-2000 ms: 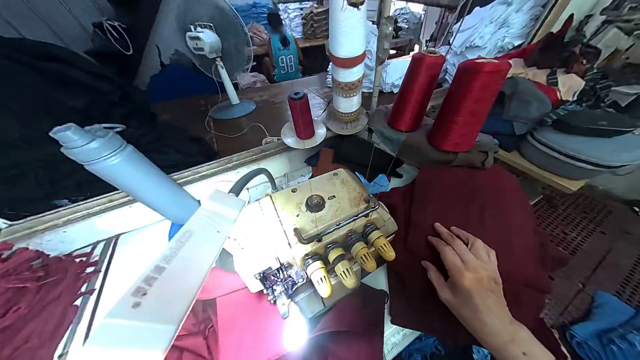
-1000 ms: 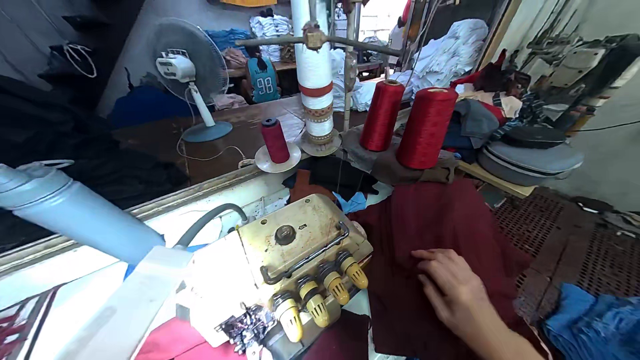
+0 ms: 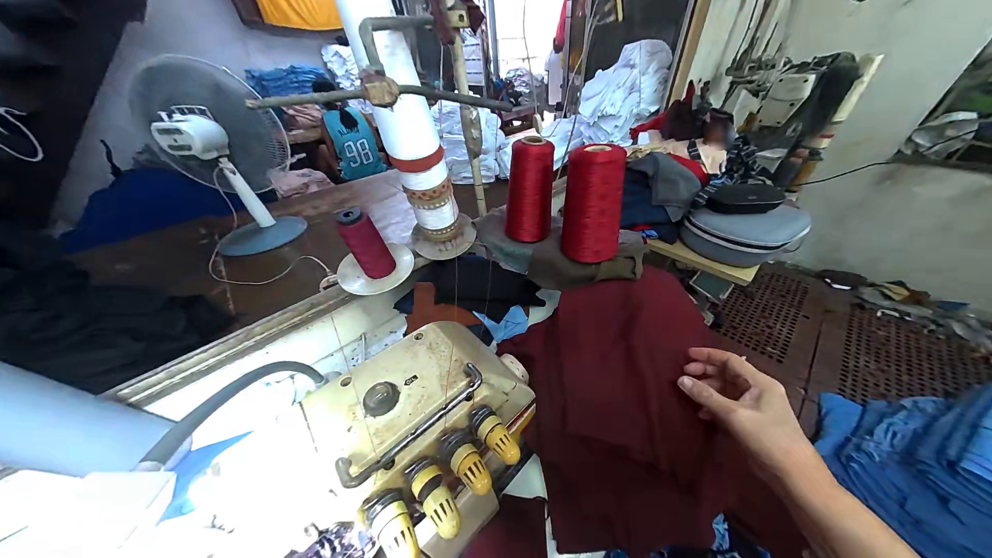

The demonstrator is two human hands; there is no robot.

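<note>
My right hand (image 3: 736,395) is over the right edge of a dark maroon fabric piece (image 3: 620,372), its fingers bent; whether they pinch the cloth is not plain. The fabric drapes over the table to the right of a cream overlock sewing machine (image 3: 418,387), which has a row of yellow tension knobs (image 3: 467,463). My left hand is not visible. Two cones of red thread (image 3: 530,190) stand behind the fabric, and a smaller maroon thread spool (image 3: 366,243) leans on a pale disc.
A standing fan (image 3: 263,232) is at the back left, near a seated person (image 3: 353,139) in a blue shirt. Folded blue denim (image 3: 914,457) lies at the lower right. A grey case (image 3: 744,232) rests on a wooden bench. A metal thread stand (image 3: 465,116) rises behind the machine.
My right hand has lifted from lying flat on the maroon fabric to its right edge, with the fingers now curled. The view has swung to the right.
</note>
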